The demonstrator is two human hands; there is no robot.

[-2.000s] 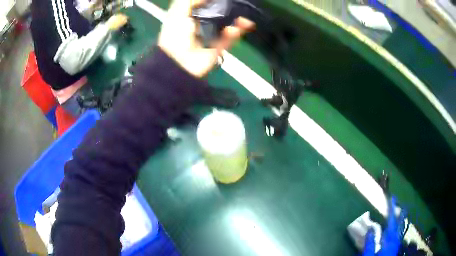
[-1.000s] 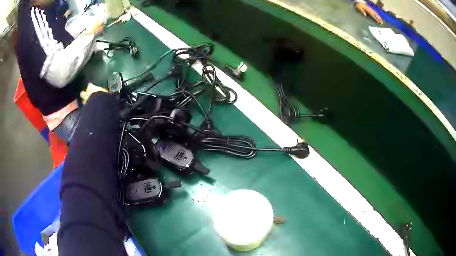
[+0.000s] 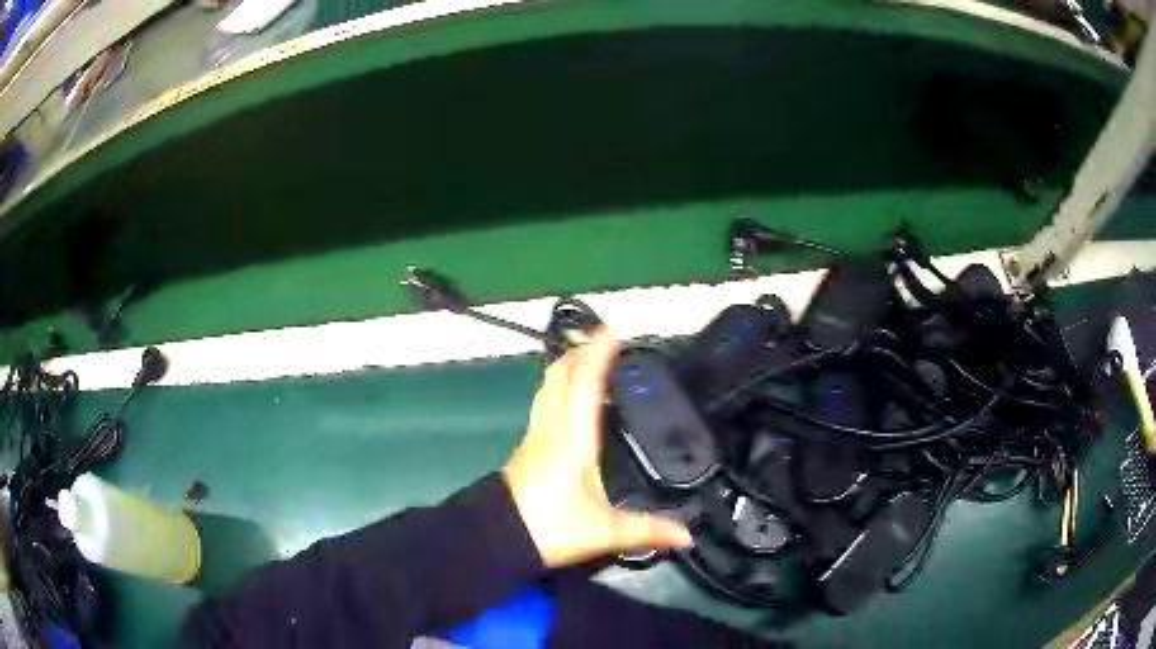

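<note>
My bare left hand (image 3: 571, 456) is at the left end of a pile of black corded units. Its fingers and thumb are spread around the left side of a black power strip (image 3: 666, 425) with blue USB slots. A gap shows between the thumb and the unit, and no firm grip is visible. My blue-gloved right hand (image 3: 507, 617) shows only in part at the bottom edge, behind my left sleeve; its fingers are hidden. A bit of white cloth (image 3: 434, 643) shows beside it.
A bottle of yellowish liquid (image 3: 137, 533) lies tilted at the left, near a small brown scrap (image 3: 195, 491) and more black cords (image 3: 95, 444). A plug (image 3: 434, 287) lies beyond the white strip (image 3: 304, 351). A pale post (image 3: 1090, 171) rises at the right.
The view has swung right, from the left heap to the right-hand pile. My left hand has moved from the left heap to a unit there. The gloved hand is partly back in view.
</note>
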